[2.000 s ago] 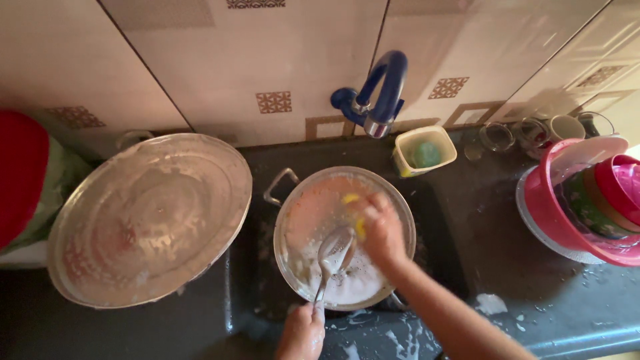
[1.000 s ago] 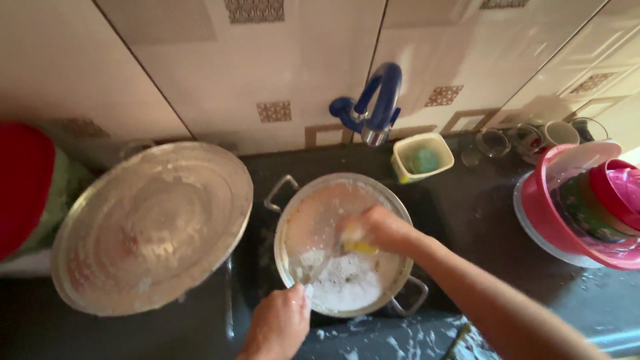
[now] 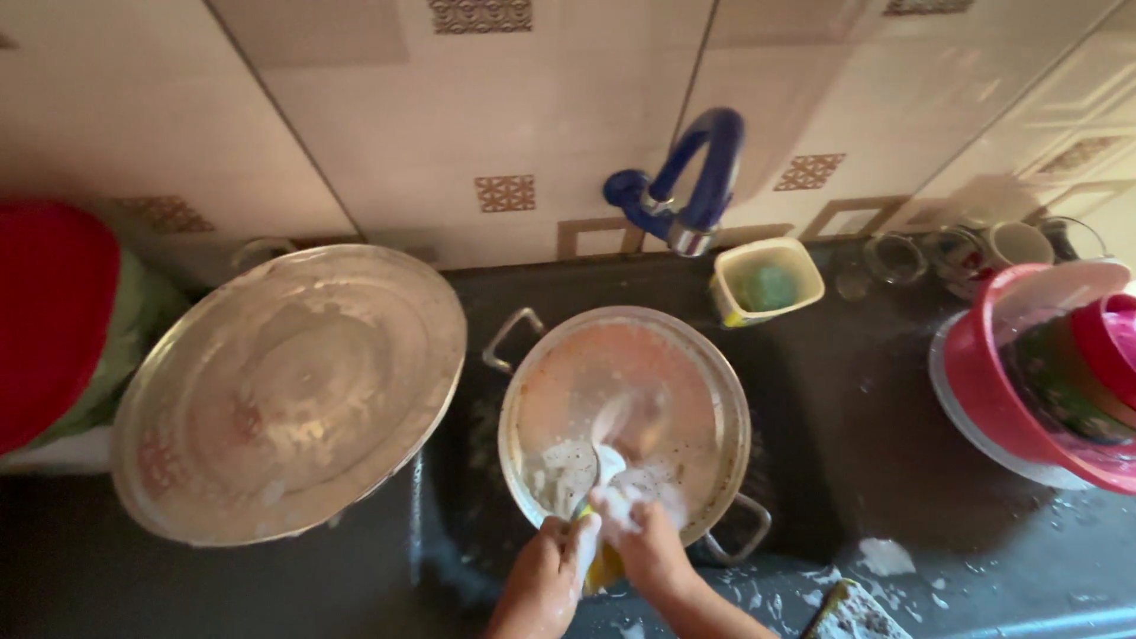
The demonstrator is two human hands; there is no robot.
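Note:
A two-handled metal pot [image 3: 626,355] with soapy, cloudy water stands in the dark sink area. My left hand [image 3: 555,559] grips the lower end of a metal spoon [image 3: 607,457] at the pot's near rim, the spoon's bowl pointing away over the suds. Against the spoon's handle my foam-covered right hand [image 3: 643,537] closes on a yellow scrubbing pad [image 3: 605,568], partly hidden by both hands. Whether more than one utensil is held cannot be told.
A large round metal lid [image 3: 311,382] lies left of the pot. Behind are a blue tap [image 3: 710,169] and a plastic tub [image 3: 768,280]. Glasses [image 3: 895,257] and a pink basin [image 3: 985,382] with dishes stand right. A foamy scouring pad [image 3: 852,612] lies at the near edge.
My right hand has moved from over the pot's middle toward the near rim, next to my left hand. The yellow pad has come with it to the spoon's handle.

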